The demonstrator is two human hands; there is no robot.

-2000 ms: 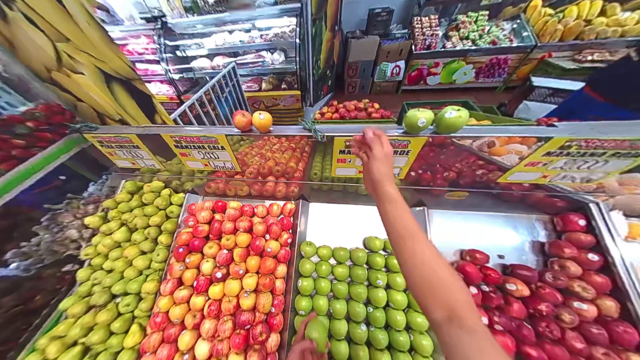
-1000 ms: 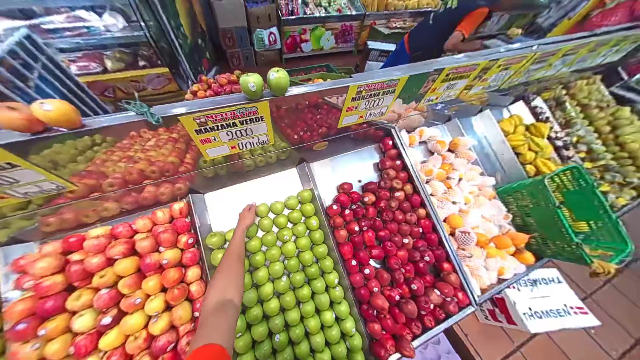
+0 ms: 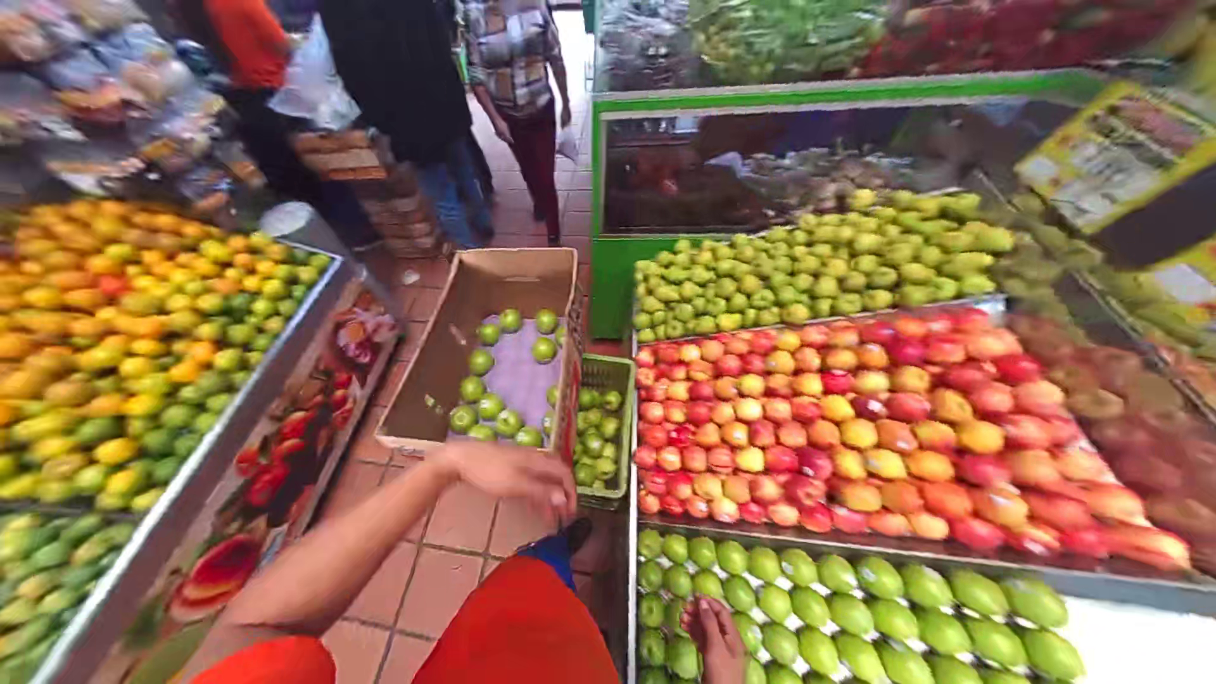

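Observation:
My left hand (image 3: 508,475), slightly blurred, hangs palm down with loosely spread fingers over the near edge of an open cardboard box (image 3: 408,380); nothing shows in it. Green apples (image 3: 489,407) lie on a purple liner inside that box. At the bottom, my right hand (image 3: 717,632) is over rows of green apples (image 3: 807,608) in the display, its fingers curled; whether it holds one cannot be told. Red and yellow apples (image 3: 855,434) fill the section beyond.
A green crate (image 3: 619,451) of green fruit stands beside the box. Pears (image 3: 817,261) lie farther back in the display. Orange and green fruit (image 3: 114,380) fill a stand at left. People (image 3: 522,95) are in the tiled aisle (image 3: 442,594), near stacked wooden crates (image 3: 394,199).
The view has swung far left, from the red apples and price signs to the aisle and box. One hand reached to the back of the green apple rows a second ago.

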